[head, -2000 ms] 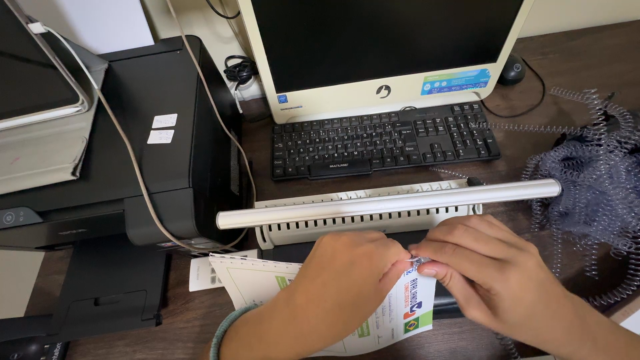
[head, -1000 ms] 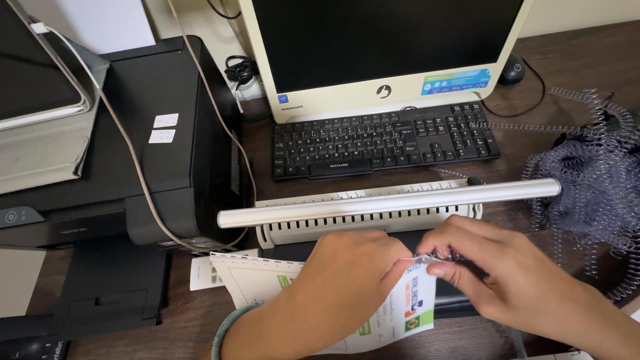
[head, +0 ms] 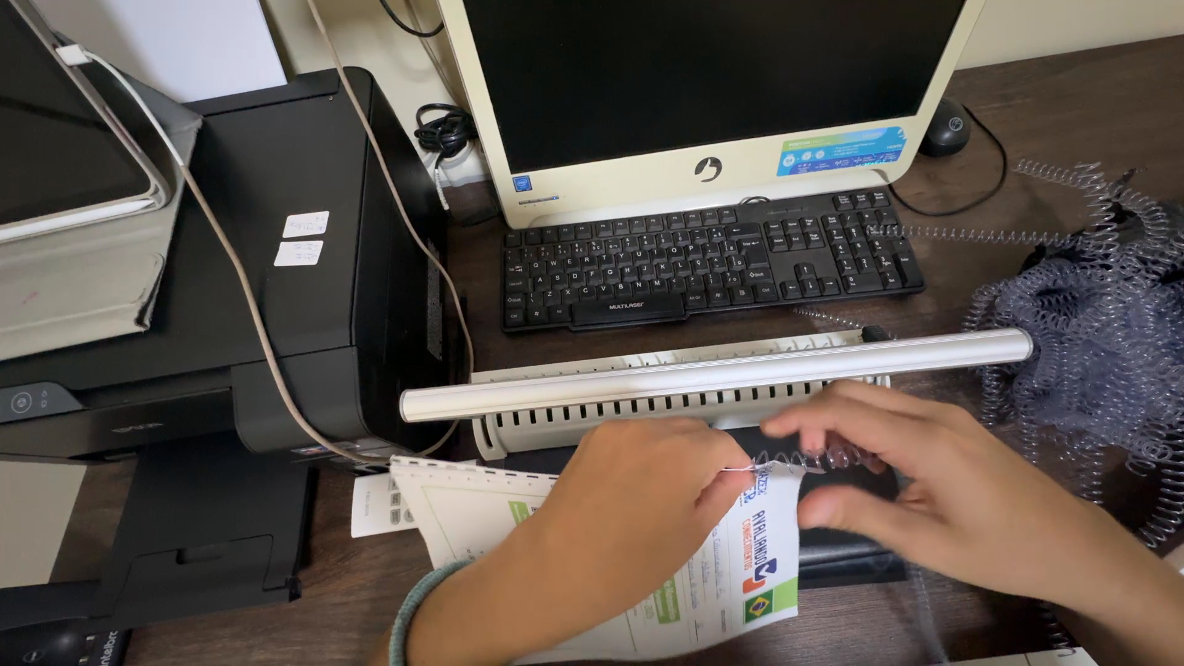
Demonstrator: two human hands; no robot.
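Note:
My left hand (head: 638,490) grips the punched top edge of a printed booklet (head: 680,601) near its right corner. Slots run along that edge. A clear plastic binding coil (head: 809,461) emerges from the corner at my left fingertips and runs toward my right hand (head: 897,481). The right thumb and fingers are spread around the coil; whether they touch it is unclear. The part of the booklet under my left hand and forearm is hidden. Just beyond both hands lies a white binding punch (head: 592,407) with a long silver bar handle (head: 721,375).
A black keyboard (head: 712,259) lies below the monitor (head: 721,83). On the left stands a black printer (head: 268,231) with a tablet (head: 65,120) on top and a cable (head: 245,287) draped over it. Tangled plastic coils (head: 1091,324) are heaped at the right, near a mouse (head: 945,128).
The right thumb and fingers, pinched together at the coil before, have spread apart. My left hand stays at the booklet's corner.

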